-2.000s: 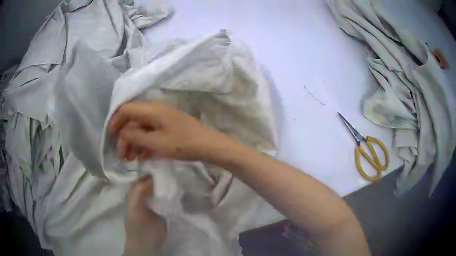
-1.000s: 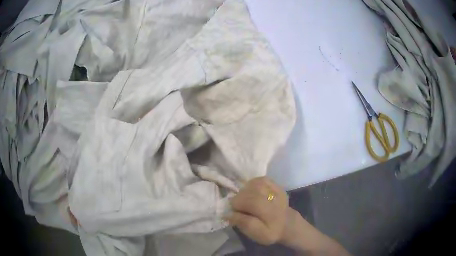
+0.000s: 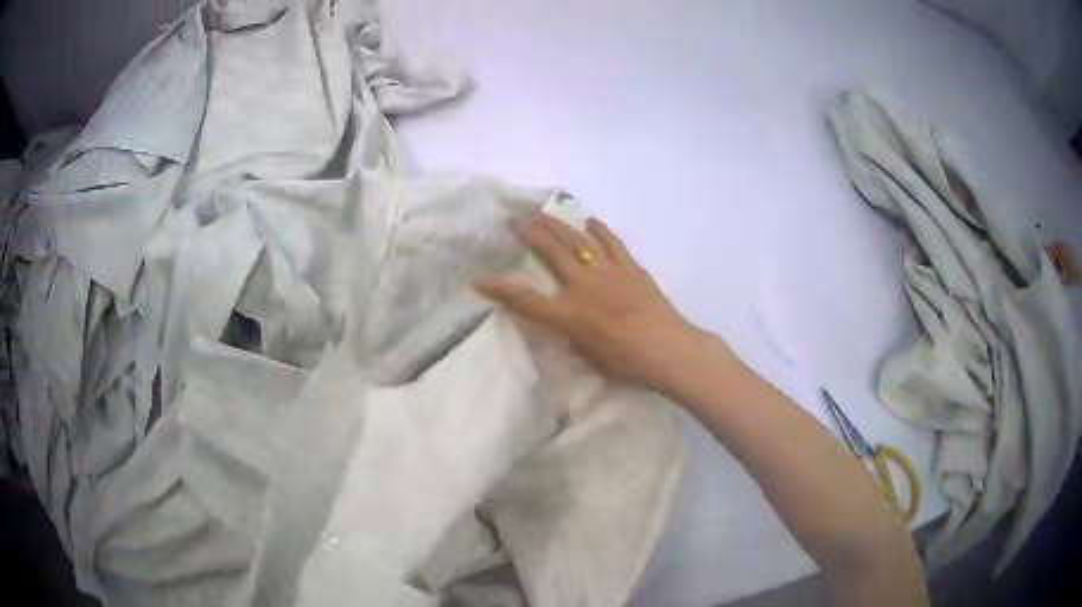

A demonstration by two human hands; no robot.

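A pale off-white garment piece [image 3: 439, 462] lies spread and folded in front of me. My right hand [image 3: 599, 308], with a yellow ring, lies palm down across its upper right part, fingers spread. The fingertips are beside a small whitish patch with a dark mark at the garment's upper edge. No grip on the cloth shows. My left hand is not in view. The scissors [image 3: 896, 484], with yellow handles and dark pointed blades, lie on the table beyond my right forearm, which partly covers the handles.
A large tangled heap of pale cloth [image 3: 131, 249] is at the left and touches the garment. A narrower bundle [image 3: 979, 344] lies at the right. A small orange-brown object [image 3: 1062, 261] is beside it. A faint thread line [image 3: 774, 334] lies on the white table [image 3: 664, 107].
My right hand has moved from the garment's lower edge up to its upper right, and its fingers have spread. The garment has been rearranged. My left hand, seen in the earliest frame, is out of view.
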